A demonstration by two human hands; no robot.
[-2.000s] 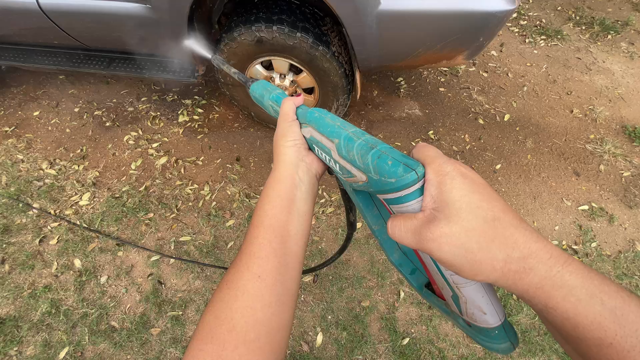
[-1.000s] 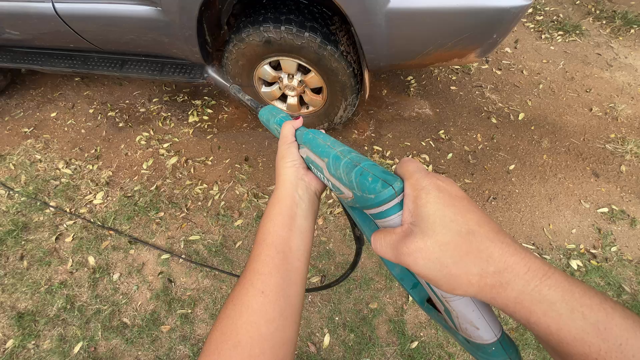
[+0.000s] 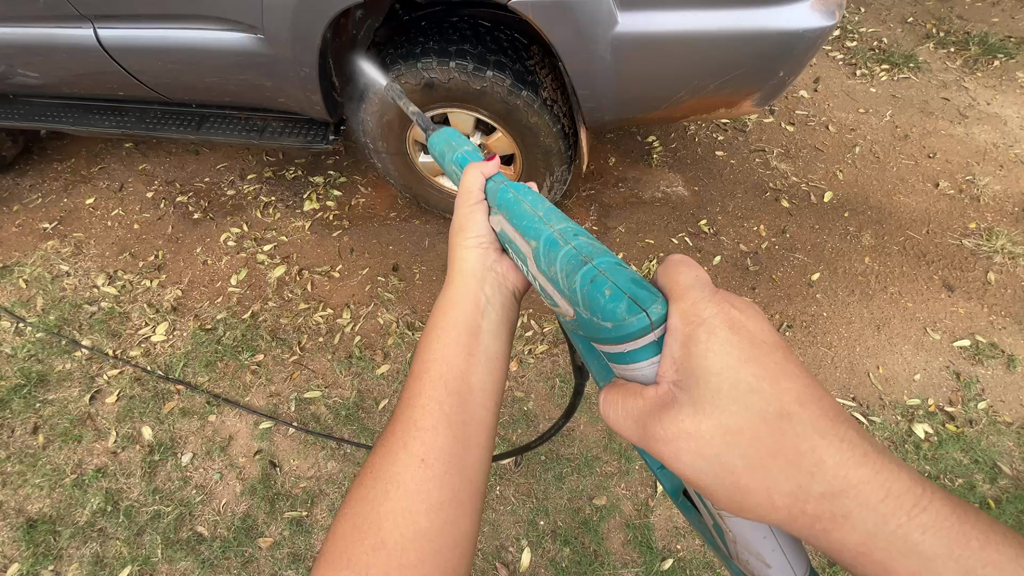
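A teal and grey cordless pressure washer gun (image 3: 576, 256) runs diagonally across the middle of the view. My left hand (image 3: 484, 232) holds its front part from the left and below. My right hand (image 3: 712, 384) is wrapped around its rear handle, with the fingers largely hidden. From the dark nozzle (image 3: 410, 107) at the tip, a white water spray (image 3: 368, 70) shoots up and left toward the front edge of the wheel arch. Behind the nozzle stands a muddy tire (image 3: 472, 76) with a gold and silver alloy wheel (image 3: 502, 144).
A grey vehicle's body panel (image 3: 696, 56) spans the top, with mud on its lower corner. A black running board (image 3: 168, 120) lies left of the wheel. A black hose (image 3: 240, 406) trails over grass and leaf-strewn dirt and curves up behind the gun.
Compared with one second ago, the nozzle and its spray point higher, from beside the running board's end up to the wheel arch. Both hands have kept their hold on the gun.
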